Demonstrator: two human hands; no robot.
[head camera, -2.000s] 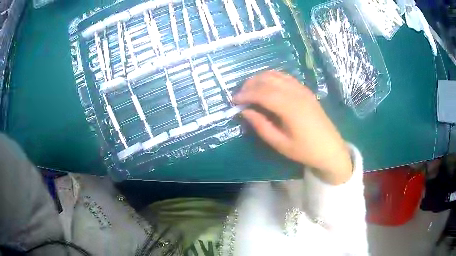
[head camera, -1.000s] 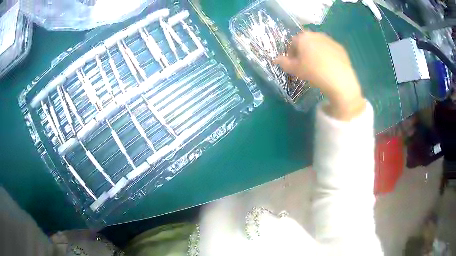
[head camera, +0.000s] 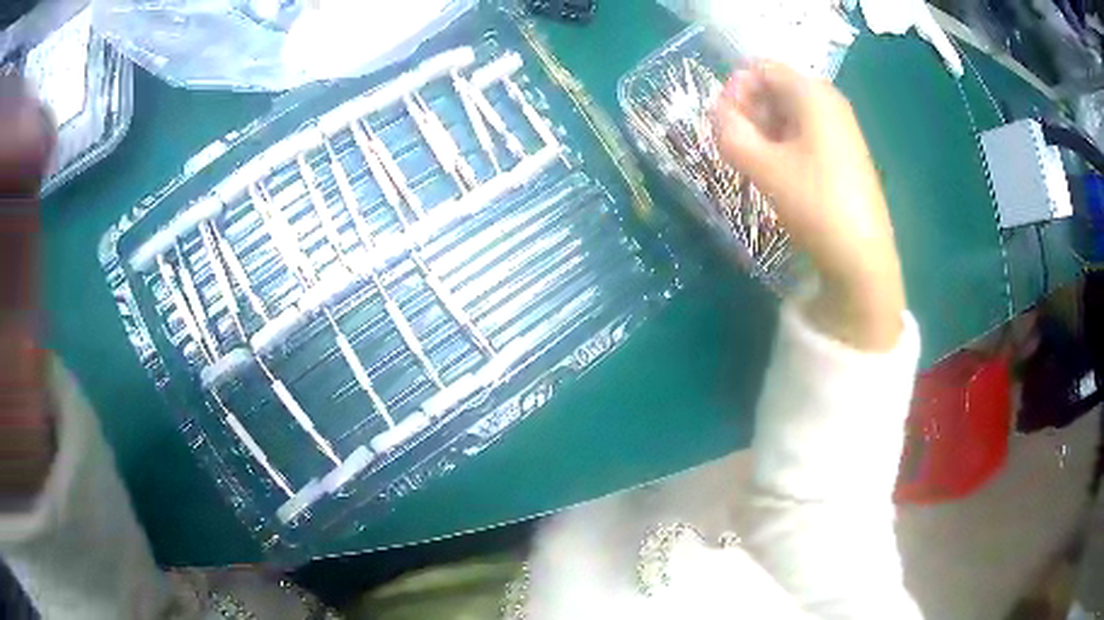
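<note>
The clear blister tray (head camera: 533, 390) lies tilted in the centre, with metal shafts (head camera: 357, 369) in its slots and pale strips across it. The shaft container (head camera: 660, 61) at the upper right is heaped with loose silver and white shafts. My right hand (head camera: 799, 151) is over the right side of this container with its fingers curled; whether it holds a shaft I cannot tell. My left hand (head camera: 22, 291) is at the far left edge, blurred and cut off by the picture's edge; its fingers cannot be made out.
A clear plastic bag (head camera: 224, 49) lies at the upper left, beside a labelled clear box (head camera: 91, 109). White parts (head camera: 787, 27) are behind the shaft container. A white box (head camera: 1023, 173) is at the right bench edge, and a red stool (head camera: 962, 430) stands below it.
My right hand has gone from the tray to the shaft container and stays over it. My left hand has come into view at the left. The camera view has shifted.
</note>
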